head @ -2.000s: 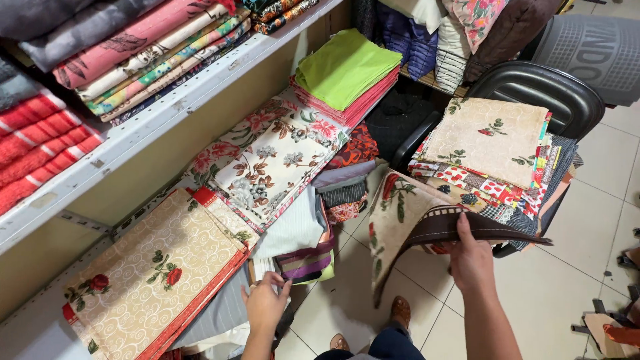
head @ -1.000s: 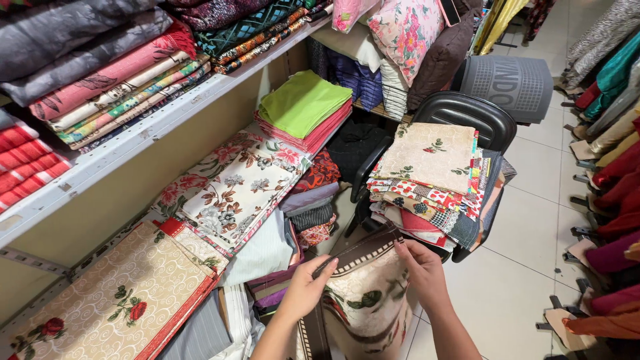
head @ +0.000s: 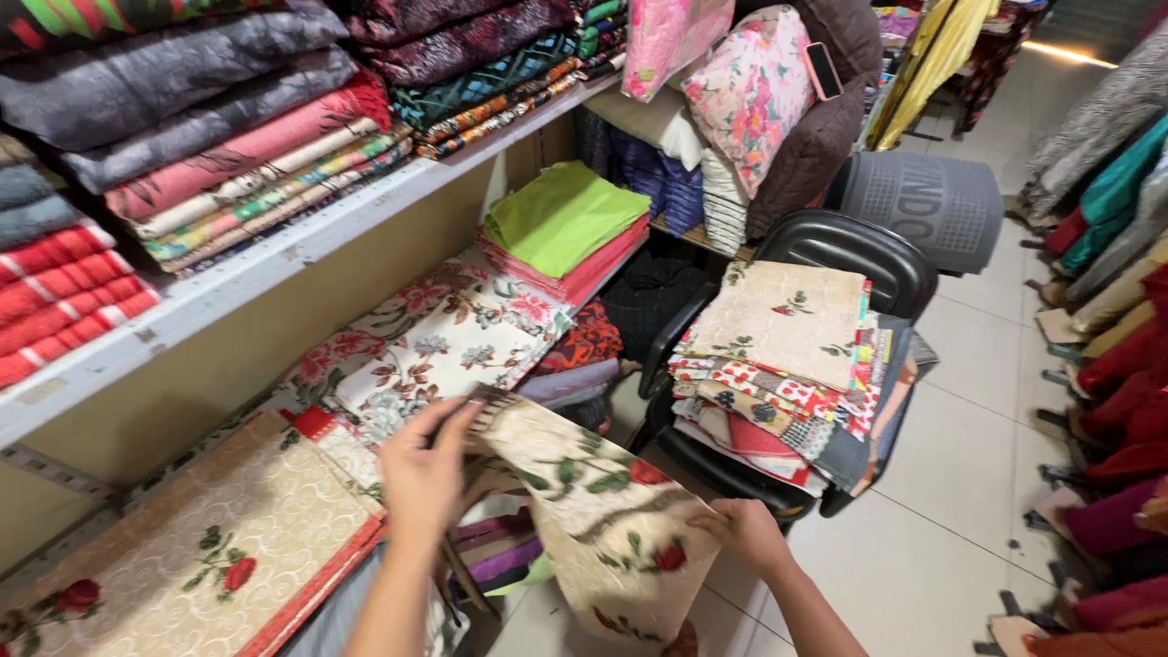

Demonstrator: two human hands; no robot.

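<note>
Between my two hands hangs a beige cloth with red roses and a dark brown border [head: 630, 520]. My left hand [head: 424, 465] grips its dark-bordered corner, while my right hand [head: 744, 538] pinches the opposite edge. Left of my left hand lies a pile of folded beige rose-patterned cloth with red edges [head: 182, 538]. Beyond it are folded white floral cloths [head: 447, 351] and a stack topped with lime green cloth [head: 566, 214]. A beige rose-patterned cloth [head: 789, 319] tops a mixed fabric pile on the chair, beyond my right hand.
A metal shelf [head: 228, 274] with folded fabrics runs along the upper left. A black chair [head: 849, 246] stands on the tiled floor [head: 949, 438], with a gray plastic basket [head: 922, 205] behind it. Cushions and a phone [head: 823, 71] are at the back. Fabric rolls [head: 1122, 456] line the right side.
Two seconds ago my left hand was empty and my right hand held the cloth; one second ago both held it. Now my hands are farther apart, with the cloth spread between them.
</note>
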